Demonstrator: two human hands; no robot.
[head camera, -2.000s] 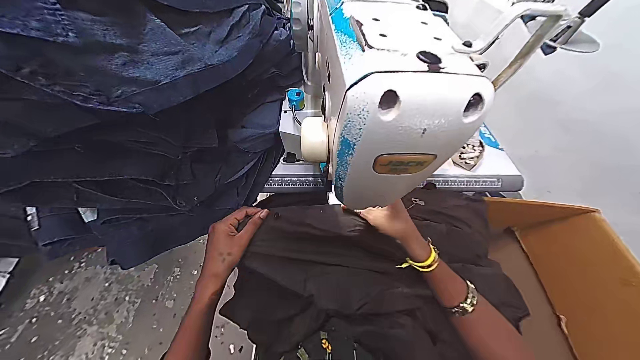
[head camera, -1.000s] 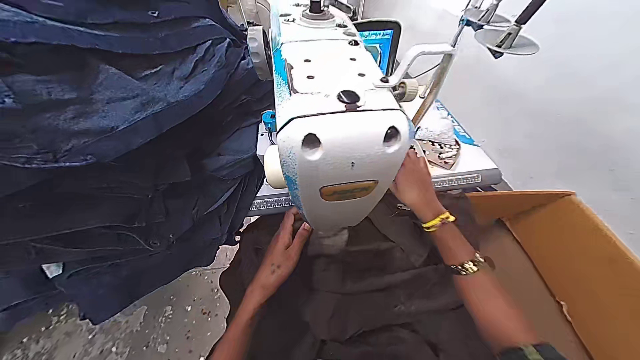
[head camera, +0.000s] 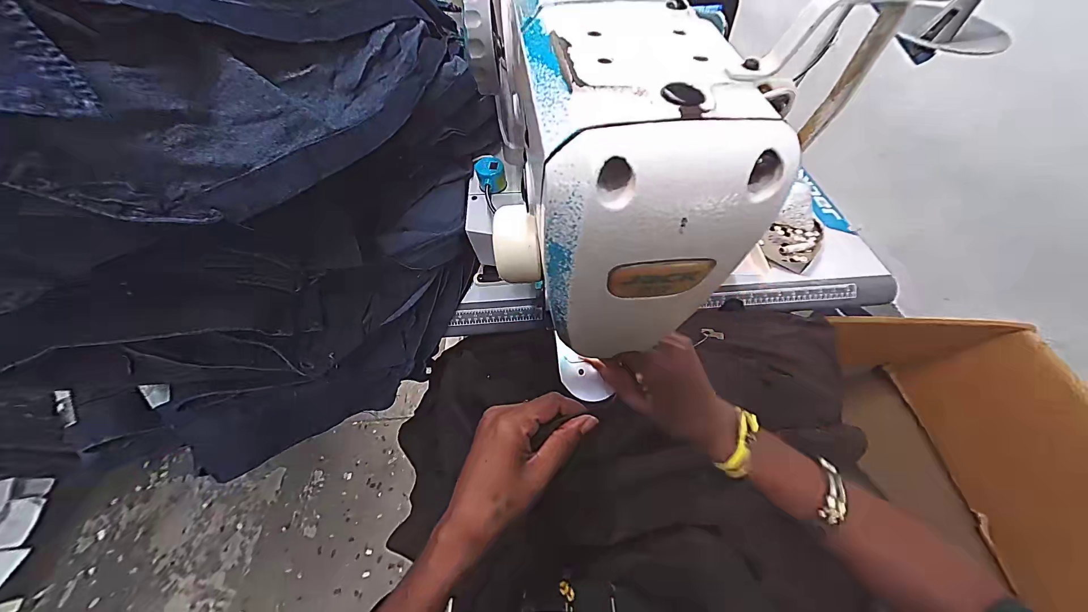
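Observation:
A dark garment (head camera: 680, 518) lies beneath and in front of the white head of a Jack sewing machine (head camera: 646, 204). My left hand (head camera: 518, 459) pinches a fold of its cloth between thumb and fingers, just below the machine's white rounded plate (head camera: 583, 374). Beside that plate, under the machine head, my right hand (head camera: 671, 391) has its fingers bent; they are partly hidden and blurred, so what they hold cannot be made out. A yellow band and a metal bracelet circle the right wrist.
Dark blue garments (head camera: 212, 229) hang in a big pile at the left. An open cardboard box (head camera: 1003, 425) stands at the right. Bobbins lie in a small tray (head camera: 792, 246) on the machine bed. The speckled floor (head camera: 255, 518) shows below the pile.
My right hand has come from the machine's right side to the front, under its head. My left hand is now farther from the bed edge. The view has shifted.

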